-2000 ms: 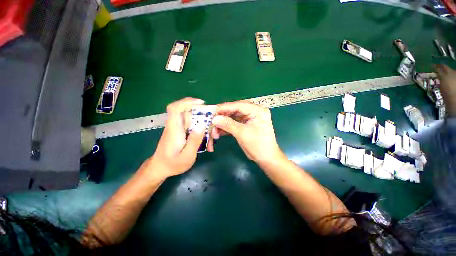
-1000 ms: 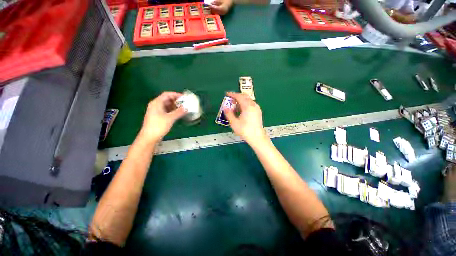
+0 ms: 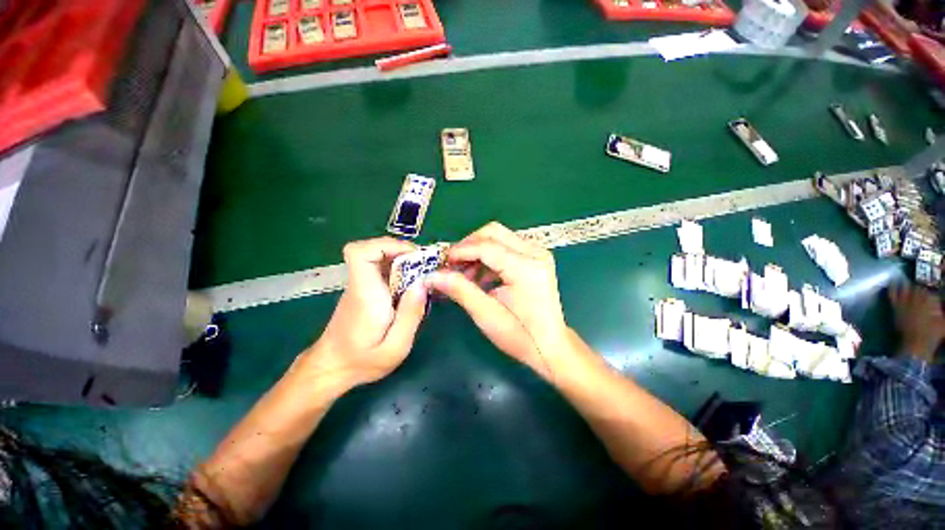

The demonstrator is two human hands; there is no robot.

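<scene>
A handset is held above the near edge of the belt, its white keypad face with blue spots turned up. My left hand grips it from the left, the thumb along its lower part. My right hand has its thumb and fingers at the upper right corner of the keypad; whether they pinch a small part is hidden. A second handset with a dark screen lies on the belt just beyond my hands. A gold-and-white handset lies behind it.
More handsets lie on the green belt at right. A pale metal rail edges it. White parts stand in rows at right, near a neighbour's hand. A grey housing is at left. A red tray is at the back.
My hands have come together over the rail with a handset. The dark-screen handset that my right hand touched now lies free on the belt. The belt's handsets have shifted left in view.
</scene>
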